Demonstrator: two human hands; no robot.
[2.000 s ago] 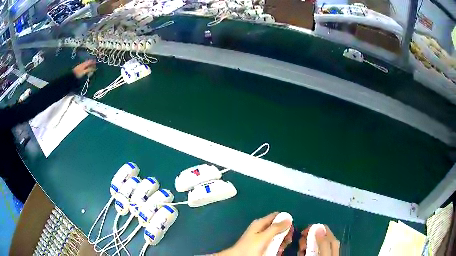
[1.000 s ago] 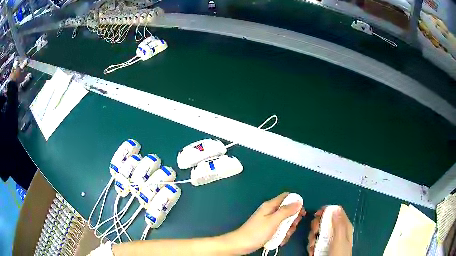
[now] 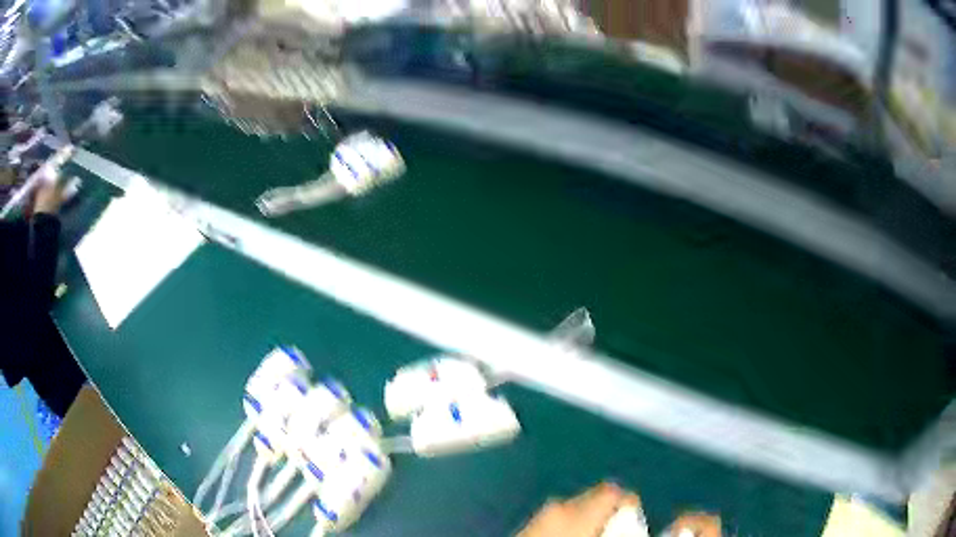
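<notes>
The frame is blurred. My left hand (image 3: 587,514) is at the bottom edge, cut off, with part of a long white item (image 3: 627,521) in its fingers. My right hand (image 3: 694,527) is just right of it, mostly cut off; what it holds cannot be seen. Left of my hands, a red-marked long item (image 3: 419,386) and a blue-marked long item (image 3: 466,420) lie side by side on the bench. Further left, several white items with blue marks (image 3: 351,472) lie in a cluster, cords trailing towards the lower left.
A white item with a cord (image 3: 367,163) lies on the green conveyor beyond the pale rail (image 3: 419,304). A paper sheet (image 3: 131,257) lies at left, a cream one (image 3: 865,518) at lower right. An open carton (image 3: 58,493) with rows inside is at lower left. Another person's hand (image 3: 49,194) is at far left.
The bench things sit lower in the picture than a second ago. My hands have dropped towards the bottom edge and are more cut off. The white item on the conveyor has shifted right.
</notes>
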